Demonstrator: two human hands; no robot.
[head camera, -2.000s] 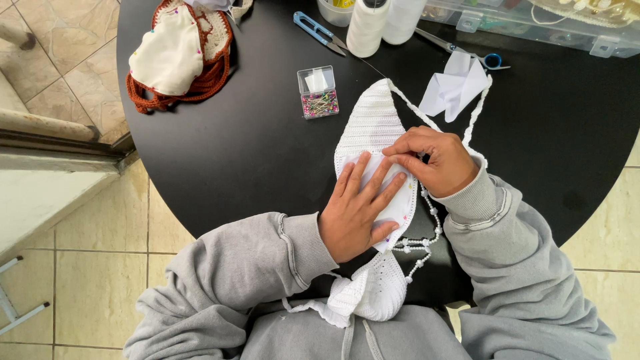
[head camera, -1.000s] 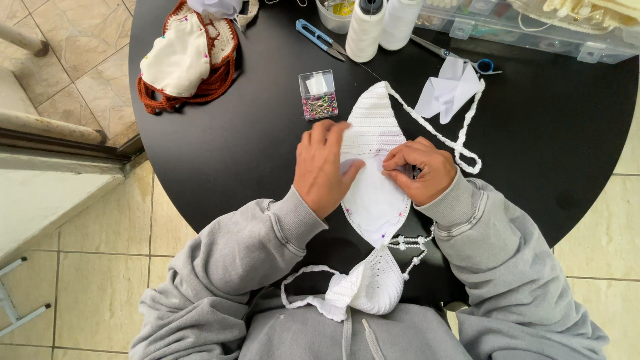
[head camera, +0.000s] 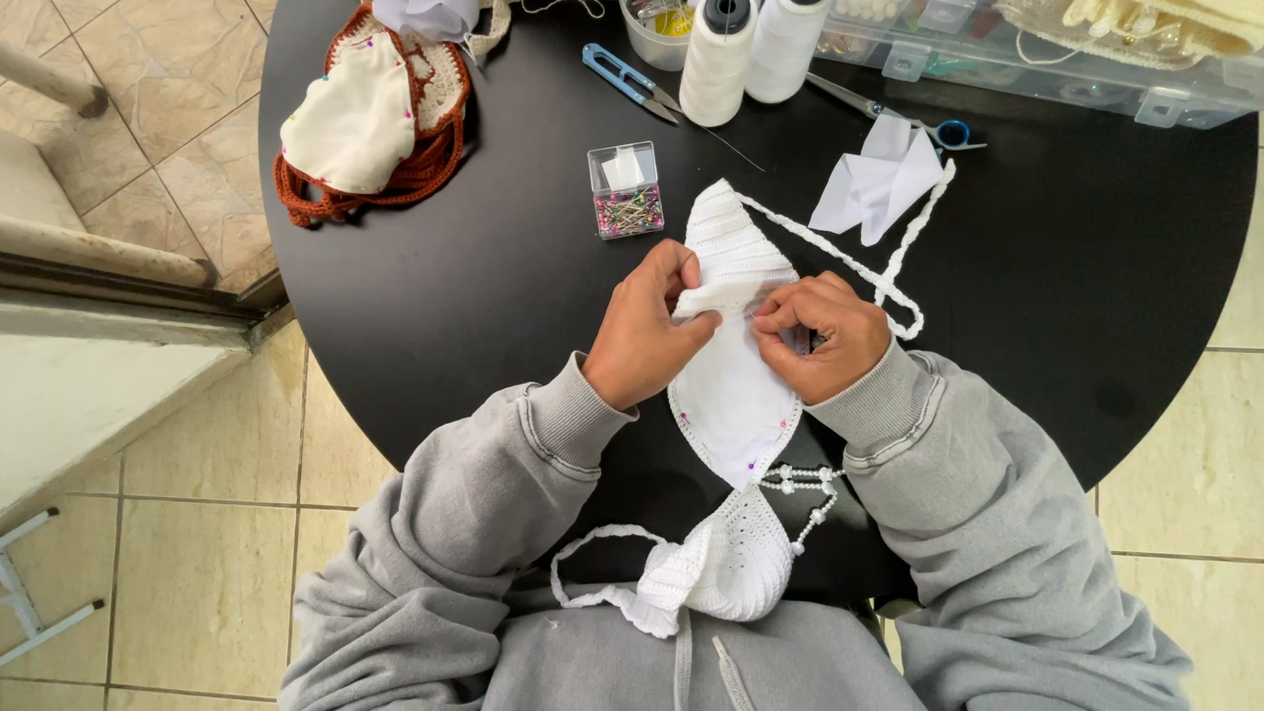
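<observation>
A white crocheted cup (head camera: 736, 232) with a braided cord lies on the black table, and white lining fabric (head camera: 733, 390) covers its lower part, with several colored-head pins along the edge. My left hand (head camera: 652, 324) pinches the folded crochet at the left edge between thumb and fingers. Close beside it, my right hand (head camera: 825, 331) pinches at the right part of the fabric; a thin pin or needle seems to be at its fingertips. A second white crocheted cup (head camera: 746, 558) rests against my body, joined by a beaded string (head camera: 818, 513).
A clear box of pins (head camera: 629, 212) stands open beyond my left hand. Farther back are blue thread snips (head camera: 627, 81), thread cones (head camera: 718, 64), scissors (head camera: 889, 114), a white fabric scrap (head camera: 877, 178) and a plastic organizer (head camera: 1037, 84). A brown-trimmed crocheted piece (head camera: 355, 118) lies at left.
My left hand, spread flat on the lining two seconds ago, has lifted and now grips the folded crochet edge. My right hand stays close to the fabric's right side.
</observation>
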